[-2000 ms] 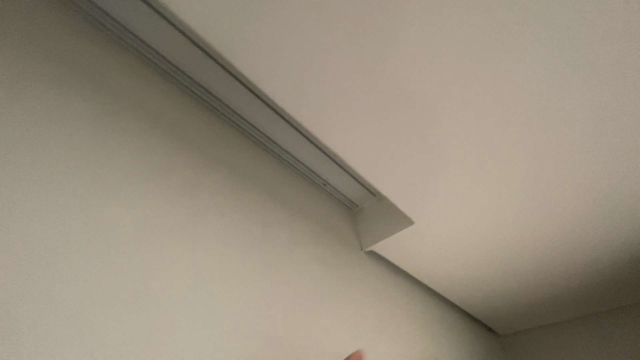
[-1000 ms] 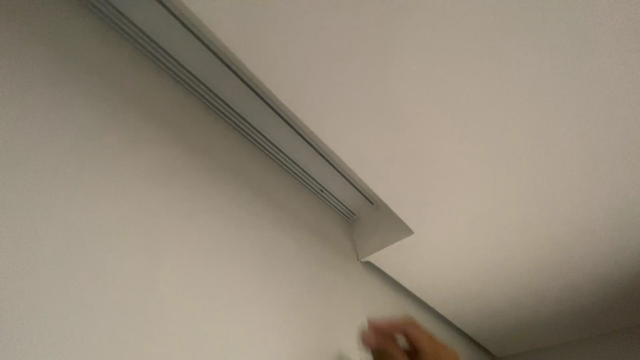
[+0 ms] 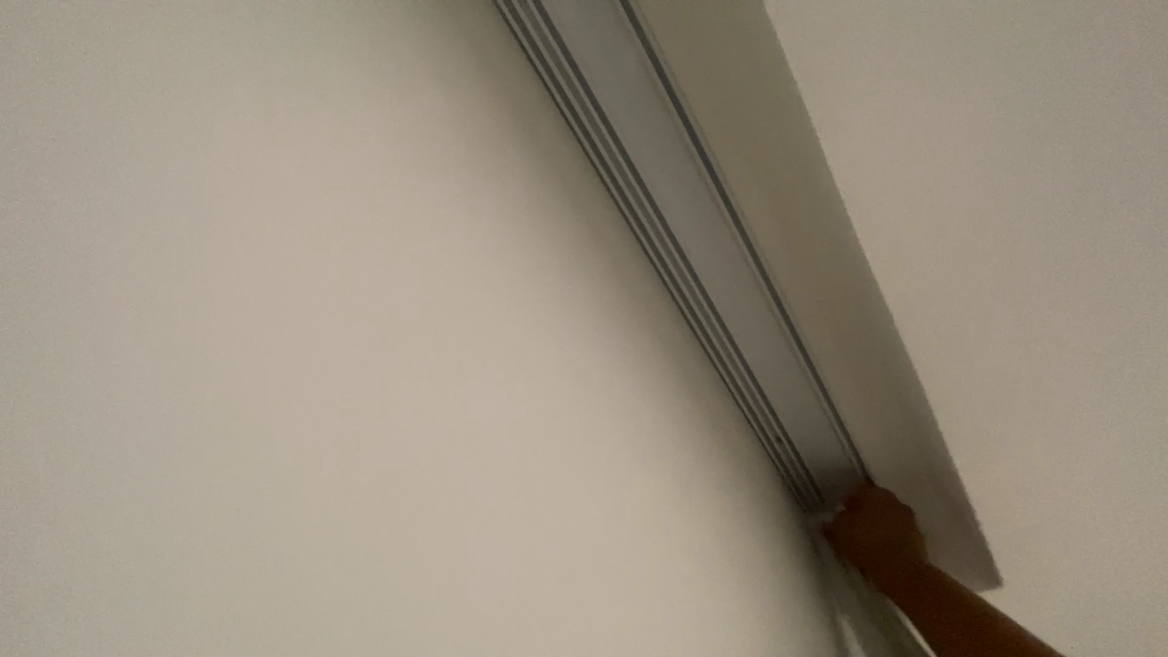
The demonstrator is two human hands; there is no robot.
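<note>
My right hand (image 3: 878,534) is raised at the lower right, with its fingers curled against the end of a metal curtain track (image 3: 703,228) in a ceiling recess. It grips a pale, thin material, probably fabric (image 3: 862,607), which hangs below the fist beside the forearm. A small whitish part of it shows at the fingertips; the fingers hide the rest of the grip. The track has several dark parallel grooves and runs from the top of the view down to the fist. My left hand is not in view.
A plain pale wall (image 3: 365,365) fills the left side, close against the track. The recess's side face (image 3: 821,228) and the pale ceiling (image 3: 1031,228) lie to the right, with the recess's corner beyond my wrist.
My right hand has risen from the bottom edge of the view to the end of the track. The pale material has come into sight below it. The view has shifted and tilted.
</note>
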